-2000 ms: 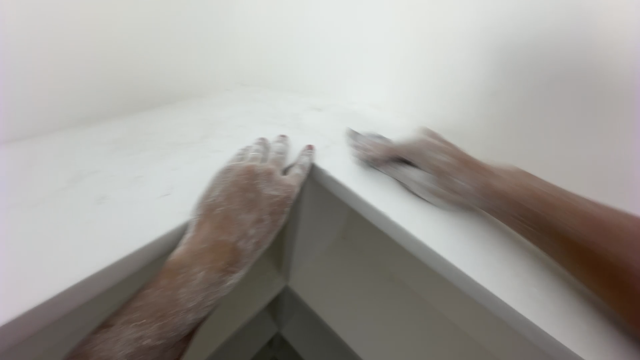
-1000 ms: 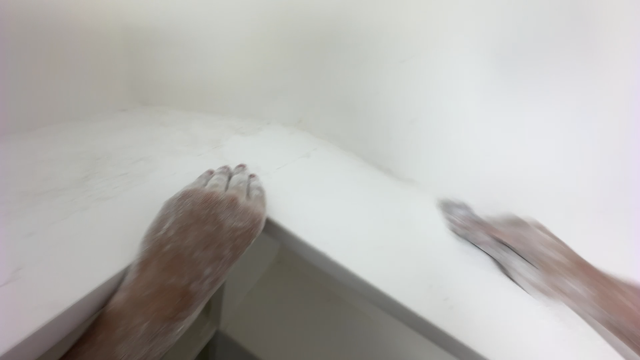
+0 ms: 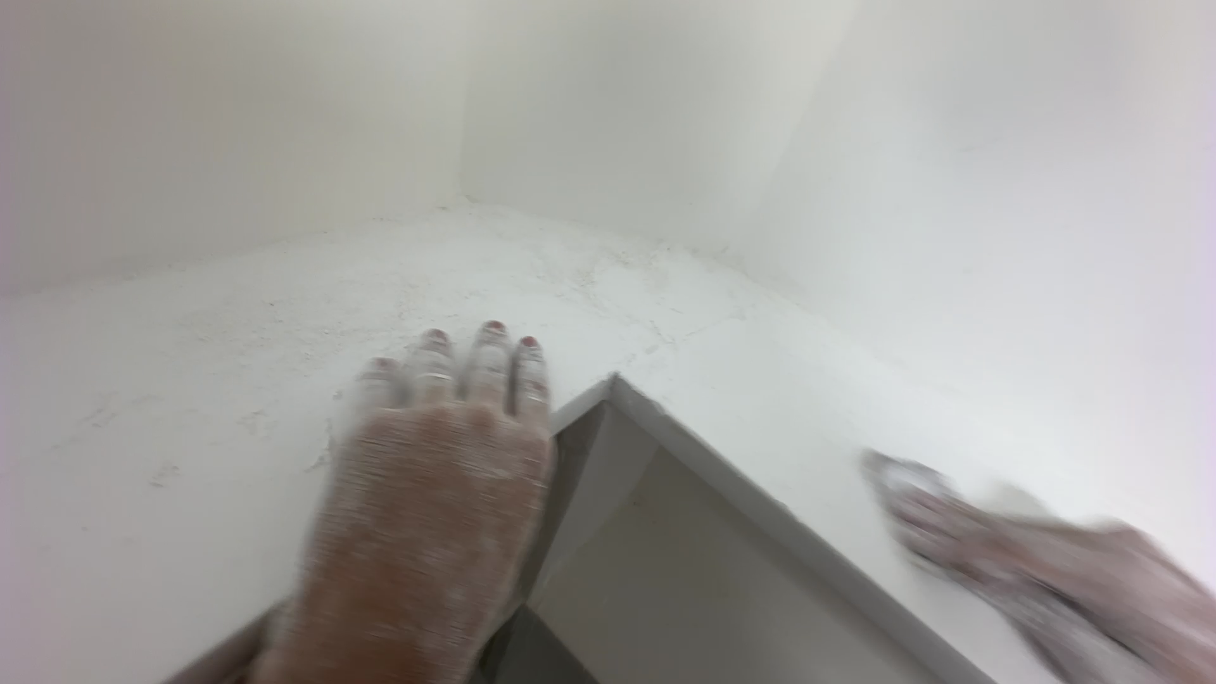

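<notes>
White dust coats both hands. My left hand [image 3: 442, 465] lies palm down on the white shelf top [image 3: 228, 380], left of its inner corner, fingers slightly apart and holding nothing visible. At the right, my right hand [image 3: 988, 551] is blurred over the right arm of the same shelf. Its fingers seem bent around a flat grey-white piece, perhaps a sanding pad or sandpaper, whose edge shows under the fingers; blur hides its exact kind. Fine cracks and loose crumbs mark the shelf top near the back.
Pale walls [image 3: 237, 123] rise behind the shelf and meet in corners. The shelf's front edge [image 3: 760, 503] forms an angle near the middle, with a recess of grey-white panels [image 3: 665, 560] below it. Dark gaps show at the bottom.
My right hand has moved right along the shelf, away from my left hand. My left hand now lies left of the inner corner, which it touched two seconds ago. The view has shifted.
</notes>
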